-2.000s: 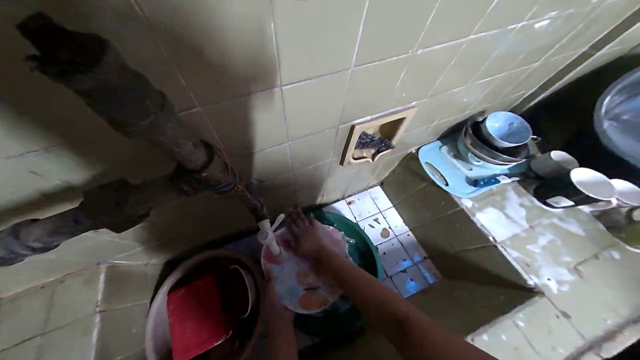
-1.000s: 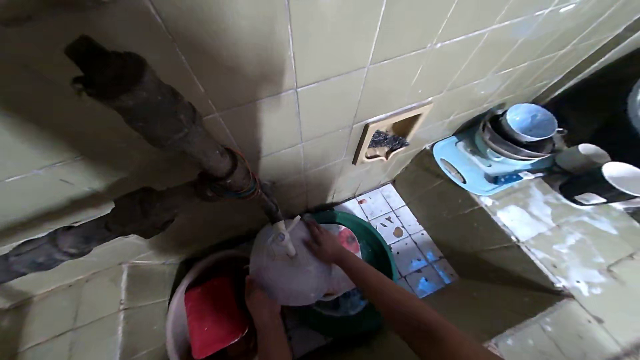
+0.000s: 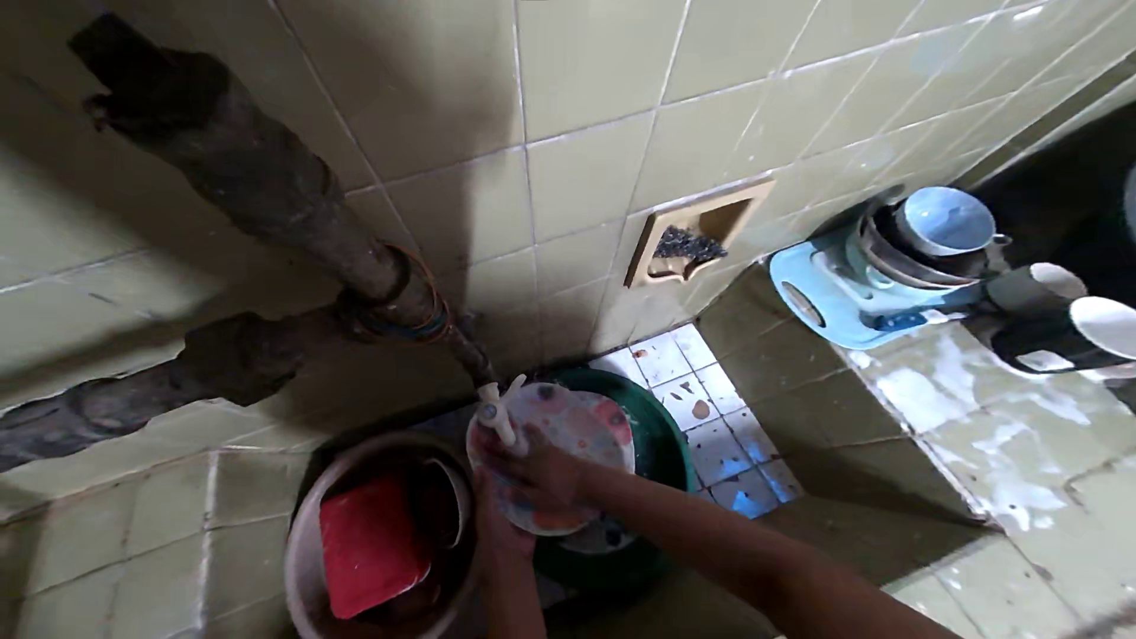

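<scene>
A patterned plate (image 3: 568,422) with pink and orange spots is tilted under a white plastic tap (image 3: 495,415). My left hand (image 3: 504,524) grips its lower left edge. Across the plate's face lies my right hand (image 3: 541,470), just below the spout, its fingers partly blurred. Beneath the plate, a green basin (image 3: 670,439) holds at least one more dish, mostly hidden. Left of my left hand stands a pinkish basin (image 3: 306,568) with a red container (image 3: 368,546) and other dishware inside.
Thick pipes (image 3: 257,177) run along the tiled wall to the tap. A soap dish (image 3: 701,231) in the wall holds a dark scouring pad (image 3: 688,244). On the right ledge, a light-blue board (image 3: 830,324) carries stacked bowls (image 3: 948,220), with mugs (image 3: 1105,328) beside it.
One second ago the plate showed a plain pale side; now its patterned side faces up. My right hand has moved from the far edge onto the plate's face.
</scene>
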